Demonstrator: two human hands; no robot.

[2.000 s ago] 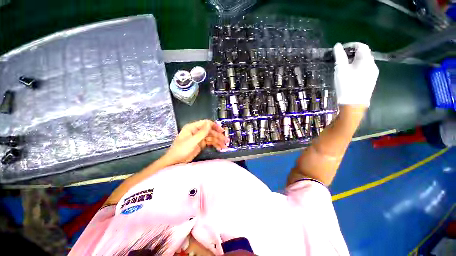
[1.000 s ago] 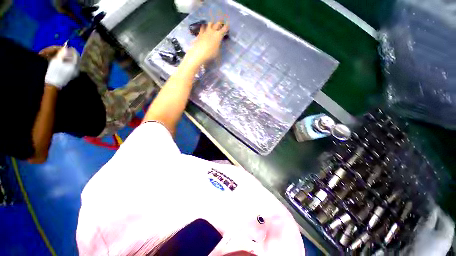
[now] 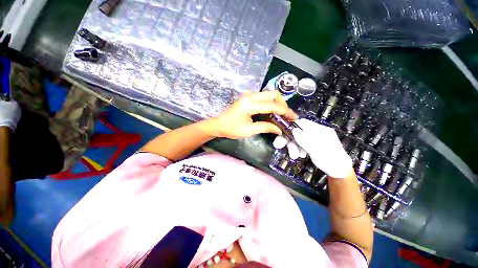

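Observation:
My bare left hand [image 3: 252,116] and my white-gloved right hand [image 3: 321,146] meet in front of my chest. Both hold one dark metal cylindrical part [image 3: 284,123] between their fingers. The part lies tilted, and its ends are partly hidden by the fingers. Under and to the right of my gloved hand is the clear blister tray [image 3: 388,192], with rows of dark and silvery cylinders. Several dark parts [image 3: 92,38] lie loose on the wrapped tray stack [image 3: 183,47] at the left.
A small bottle with a blue label [image 3: 283,84] and a round silvery lid [image 3: 306,87] stand between stack and tray. A film-wrapped stack [image 3: 409,23] is at the back right. A neighbouring person's gloved hand [image 3: 9,114] is at the left edge.
My left hand has come back from the loose parts on the wrapped stack to my right hand, now with a dark part between them. The view has turned and shifted right.

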